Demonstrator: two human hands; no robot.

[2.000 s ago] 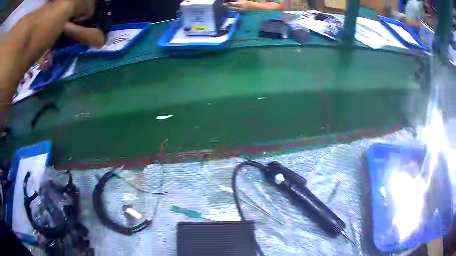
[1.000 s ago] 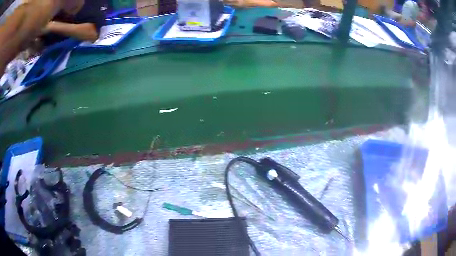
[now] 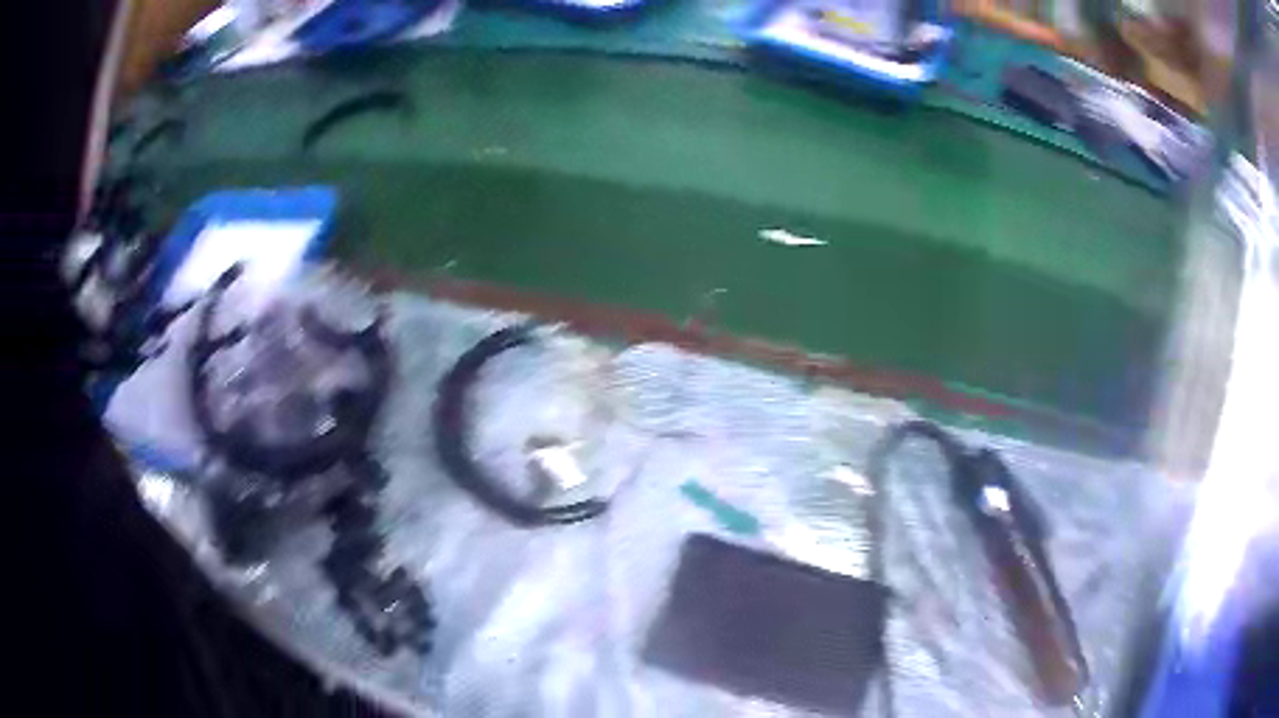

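Note:
Neither of my hands is in view. A black C-shaped headband [image 3: 457, 428] lies on the silvery sheeting, with a small white piece [image 3: 557, 466] inside its curve. A flat black screw plate [image 3: 769, 624] lies at the front, with a short green strip [image 3: 720, 506] above it. The electric screwdriver [image 3: 1031, 582] lies to the right, its cord looped at the top. More black bands [image 3: 204, 379] lie with a clear plastic bag at the left. A loose pile of small black parts [image 3: 368, 568] lies below them. The picture is blurred.
A blue tray with white liner [image 3: 255, 241] is at the left. The green conveyor belt [image 3: 603, 225] runs beyond the bench, with a dark band [image 3: 358, 115] and a white scrap [image 3: 793, 239] on it. Another blue tray [image 3: 853, 53] is across it. A blue bin [image 3: 1192, 659] is cut off at the right.
The view has turned left and tilted, so the bench things appear shifted right and rotated. The arm at upper left has left the picture. The bench things keep their arrangement.

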